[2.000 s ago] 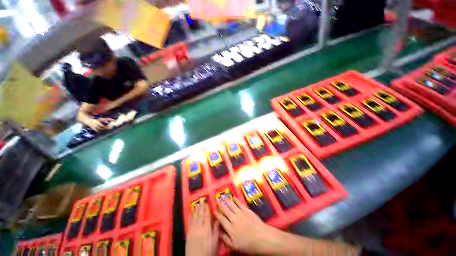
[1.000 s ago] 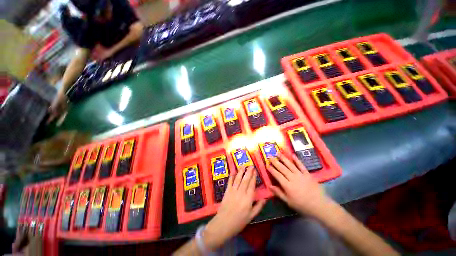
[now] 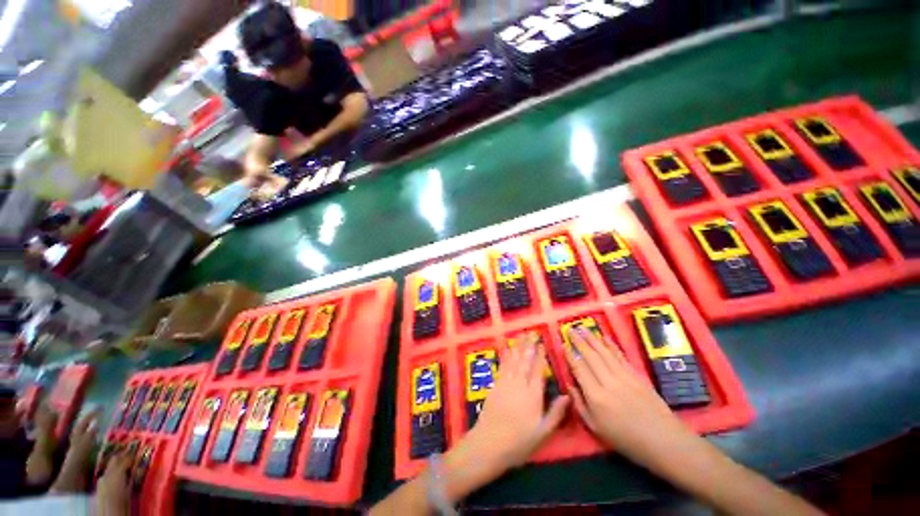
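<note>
A red phone tray lies in front of me with two rows of black keypad phones with yellow frames. My left hand lies palm down over the third phone of the near row, fingers on its upper part. My right hand lies palm down over the fourth phone, fingertips on its yellow frame. Both hands mostly hide these phones. The near-left phone shows a blue and white display. The near-right phone shows a white display. The far-right phone has a dark display.
Another red tray of phones lies to the right, and one to the left with one empty pocket. A smaller-looking tray lies further left near another person's hands. A cardboard box stands behind. A person in black works across the green bench.
From two seconds ago, both hands moved right from the near row's first two phones to its third and fourth. Since one second ago they stay there. The near-right display went from dark to white.
</note>
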